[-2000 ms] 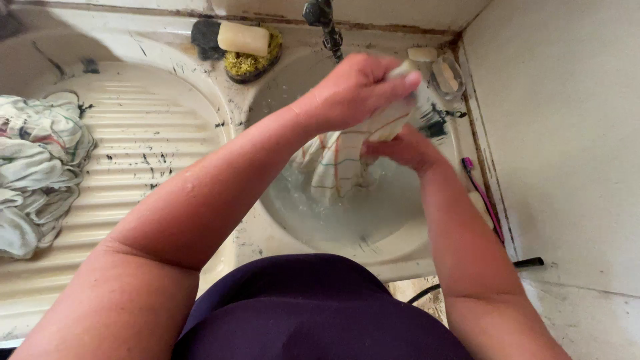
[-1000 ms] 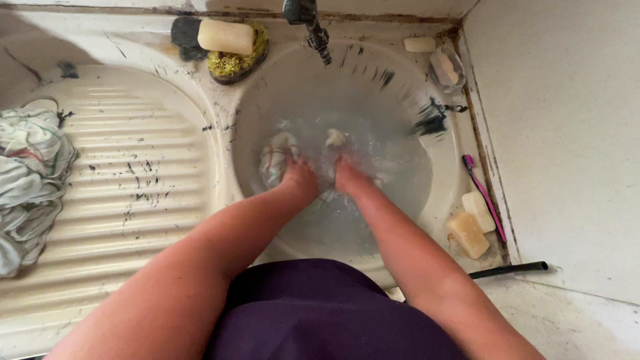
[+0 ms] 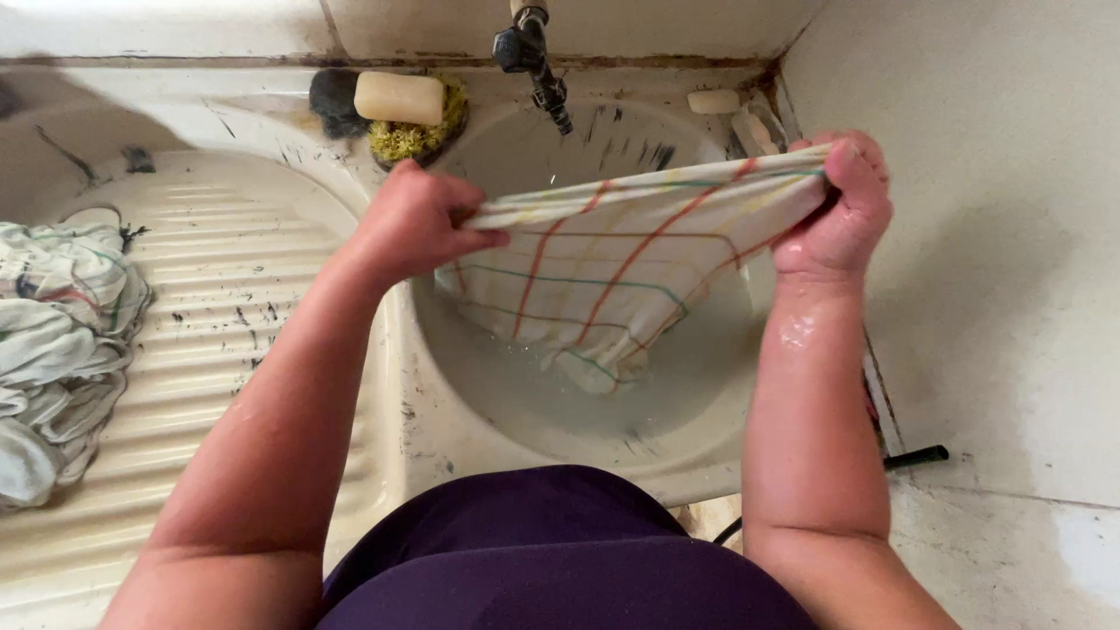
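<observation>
A wet white cloth with red, green and yellow checked lines [image 3: 612, 254] is stretched between my two hands over the round sink basin [image 3: 464, 398]. My left hand [image 3: 429, 219] pinches its left upper edge between thumb and fingers. The right upper corner is bunched in my right hand [image 3: 836, 201], which is held a little higher, near the basin's right rim. The cloth's lower part hangs down into cloudy water [image 3: 560, 402]. Above the far side of the basin is a dark tap [image 3: 538, 74].
Left lies a ribbed drainboard [image 3: 201, 324] with a heap of wet cloths [image 3: 61, 350]. Behind are a soap bar [image 3: 400, 98] on a yellow scrubber [image 3: 416, 136], a dark pad [image 3: 339, 103] and a small soap piece [image 3: 713, 101]. A wall [image 3: 980, 219] bounds the right side.
One second ago both hands were down in the water with the cloth; now they are raised and wide apart, with the cloth spread between them.
</observation>
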